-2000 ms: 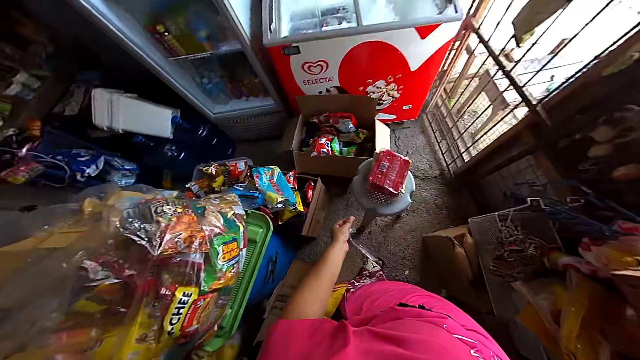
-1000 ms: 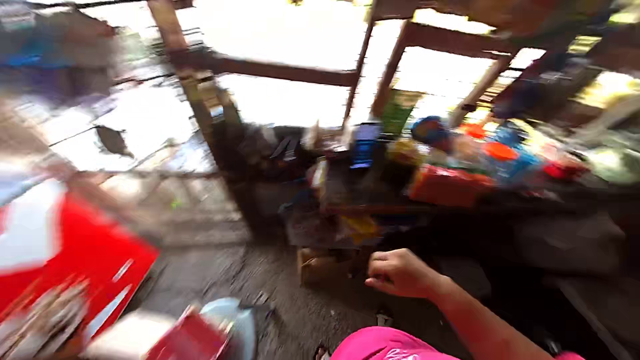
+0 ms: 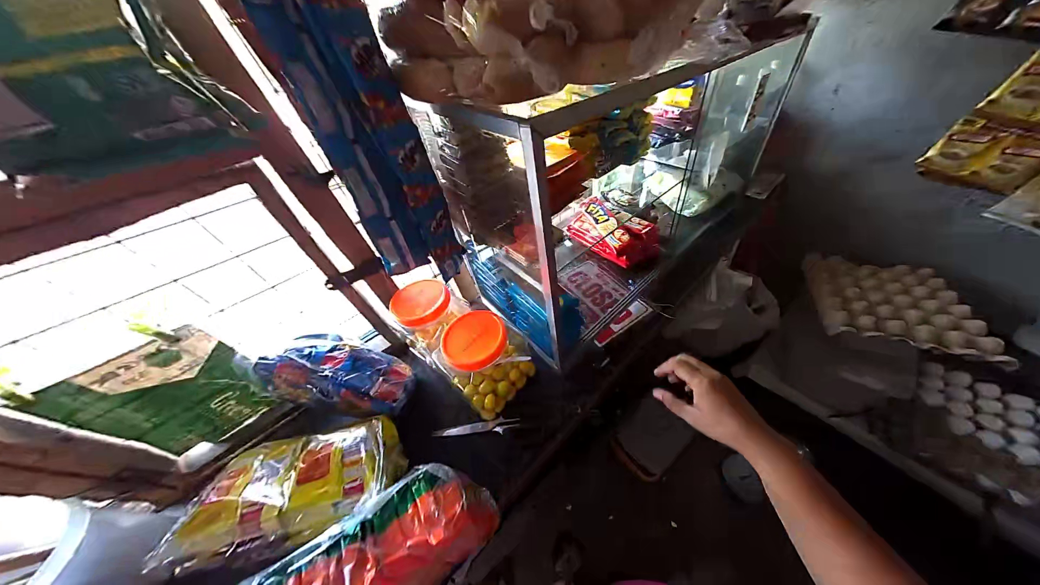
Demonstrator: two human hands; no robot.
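Observation:
My right hand (image 3: 691, 400) reaches in from the lower right, fingers apart and slightly curled, holding nothing. It hovers over the dark gap beside the counter, nearest to a glass display case (image 3: 540, 244). Red snack packs (image 3: 613, 233) lie inside the case. Two clear jars with orange lids (image 3: 474, 341) stand at its corner, the nearer one holding yellow round pieces (image 3: 496, 388). A knife-like thing (image 3: 478, 427) lies before them. Blue (image 3: 329, 374), yellow (image 3: 301, 487) and red-green (image 3: 398, 532) plastic-wrapped packs lie to the left. My left hand is out of view.
At the right are egg trays (image 3: 902, 309) with several eggs and a pale plastic bag (image 3: 723, 313). Blue sachet strips (image 3: 382, 138) hang by the barred window. A bag of brown round items (image 3: 520, 57) rests on the case. Yellow packs (image 3: 983, 154) hang at the upper right.
The view has swung far from the freezer and boxes to the display case and counter. My left hand, seen two seconds ago, is no longer in view.

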